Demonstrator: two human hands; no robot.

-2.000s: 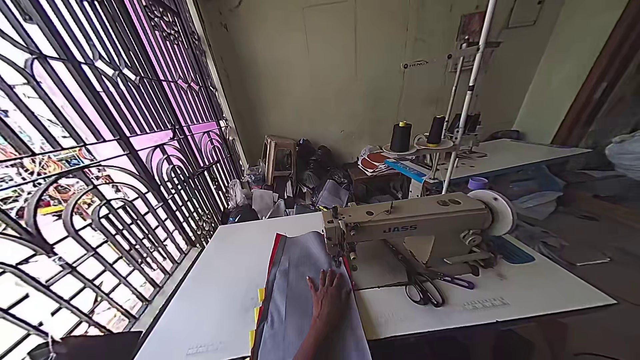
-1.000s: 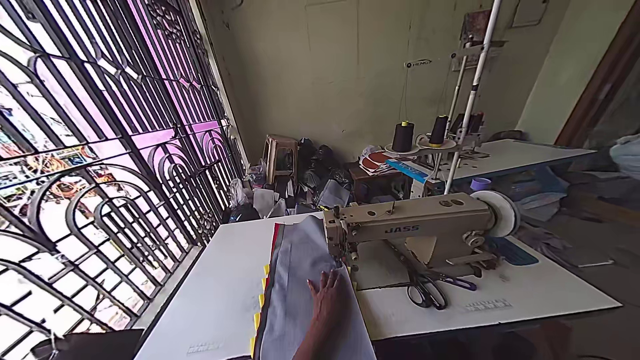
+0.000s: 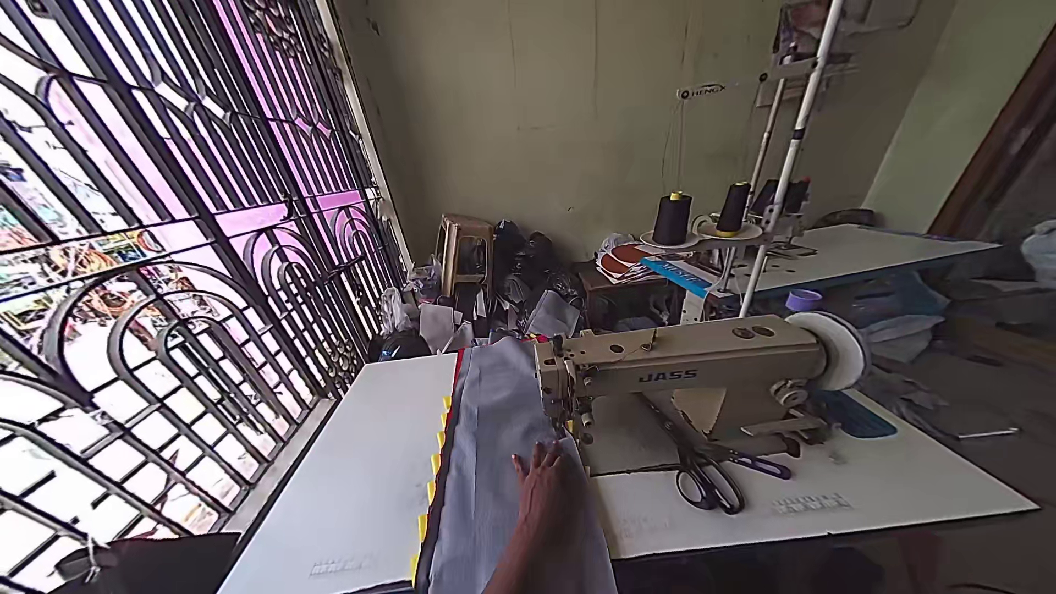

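Note:
My left hand [image 3: 540,487] lies palm down, fingers spread, on a long grey fabric piece [image 3: 491,462], just in front of the sewing machine's needle area. Red and dark trim with several yellow tabs [image 3: 436,466] runs down the fabric's left edge. The fabric's right side passes beside the presser foot, which is hard to make out. A cream JASS industrial sewing machine [image 3: 685,363] stands on the white table [image 3: 330,470]. Black-handled scissors [image 3: 711,487] and a purple-handled tool [image 3: 759,464] lie under and before its arm. My right hand is out of view.
A black metal grille [image 3: 165,330] stands along the left. Beyond the table are a stool [image 3: 466,247], black bags and cloth scraps [image 3: 553,313]. Black thread cones [image 3: 673,219] sit on a stand with a white pole [image 3: 792,148]. Another sewing table [image 3: 874,252] is behind right.
The grey fabric has slid away from me along the table, its far end now farther back. More yellow tabs show along its left edge. My left hand stays at about the same place, fingers spread.

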